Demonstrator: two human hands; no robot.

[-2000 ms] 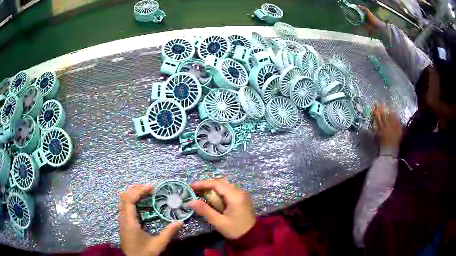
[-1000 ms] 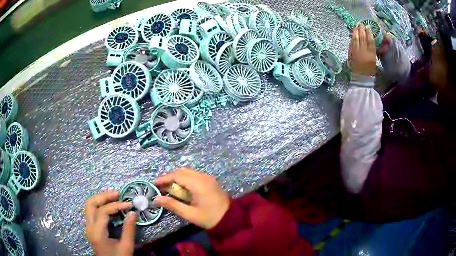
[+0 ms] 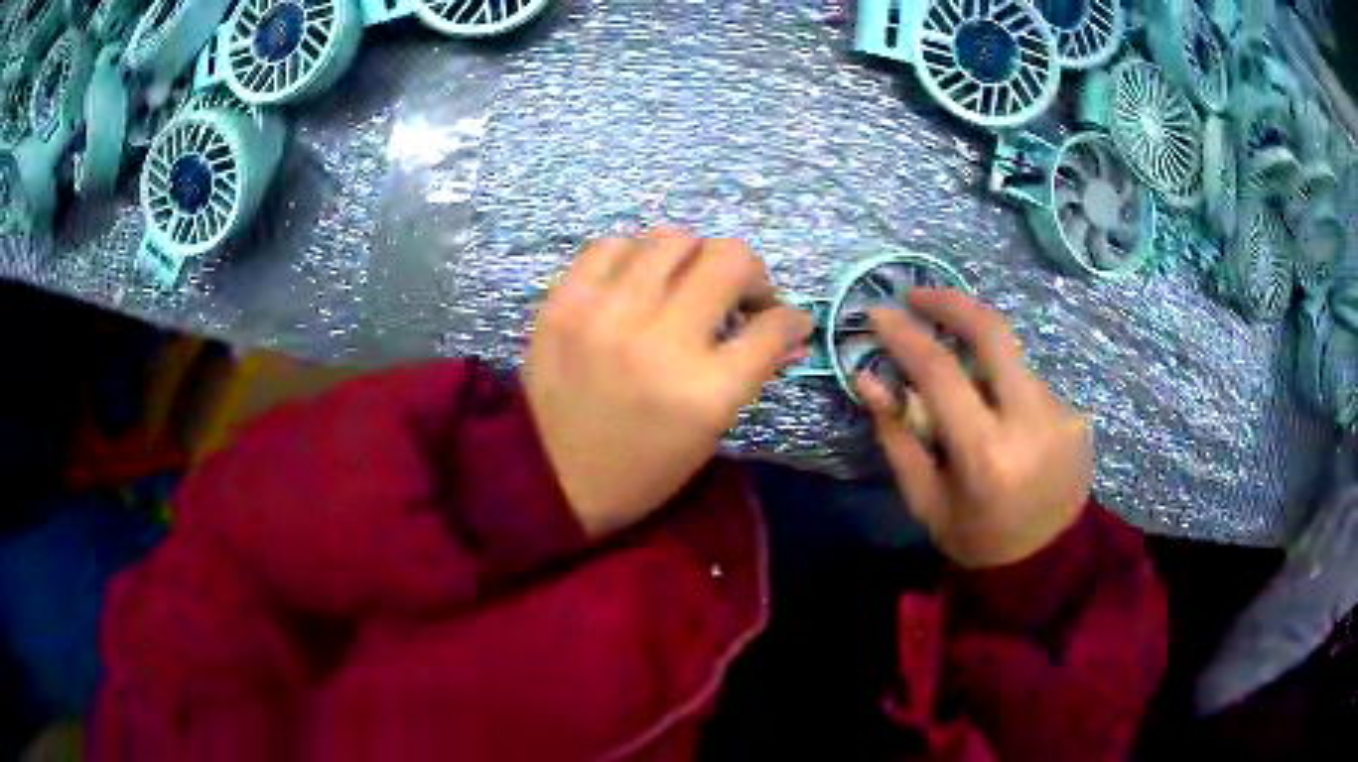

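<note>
An open fan head (image 3: pixel 852 320), a teal ring with grey blades, lies between my hands near the front edge of the silvery sheet. My left hand (image 3: pixel 648 357) has its thumb and fingertips pinched on the handle stub at the ring's left side. My right hand (image 3: pixel 983 424) holds the ring's right side, with fingers over the opening and covering part of the blades. A pale yellow-brown piece shows partly under the right fingers, likely the small tool; its tip is hidden.
Silvery sheet (image 3: pixel 626 119) covers the bench. Fans with grilles (image 3: pixel 191 182) are heaped at the left. Another open fan head (image 3: pixel 1095 204) lies at the upper right beside grille-fitted fans (image 3: pixel 986 57) and loose grilles (image 3: pixel 1156 128). Another person's pale sleeve (image 3: pixel 1293 603) is at the right edge.
The view has swung left and down, so the heaps and my hands appear further right. My left hand has shifted from around the ring to the handle stub. The conveyor is out of view.
</note>
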